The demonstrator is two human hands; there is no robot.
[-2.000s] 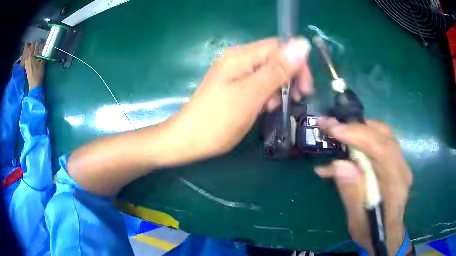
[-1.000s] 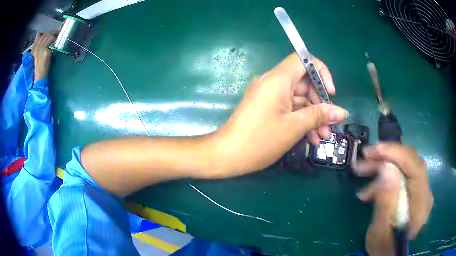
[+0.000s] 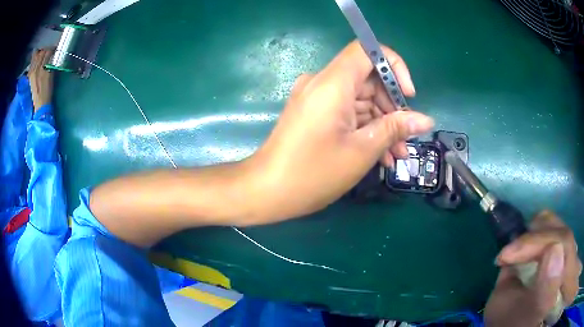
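Note:
The black watch housing (image 3: 415, 168) lies open in the black holding fixture (image 3: 453, 145), right of centre, with white and silver parts showing inside. My left hand (image 3: 358, 128) holds the silver tweezers (image 3: 373, 51), a row of round holes along them; my fingers hide their tips at the housing's upper left. My right hand (image 3: 538, 268) holds the soldering iron (image 3: 490, 203) by its pale grip at the lower right. The iron's barrel points up and left, its end at the housing's right side over the fixture. Exact tip contact cannot be told.
Solder wire (image 3: 131, 96) curves from the solder reel (image 3: 66, 48) at the upper left, passes behind my left forearm and ends on the green mat (image 3: 211, 76). Another person's hand (image 3: 41, 80) rests beside the reel. A fan grille (image 3: 551, 19) is at the upper right.
The iron has swung from pointing up, away from the housing, to pointing up-left at its right side. My right hand has moved down and right. My left hand still holds the tweezers at the housing.

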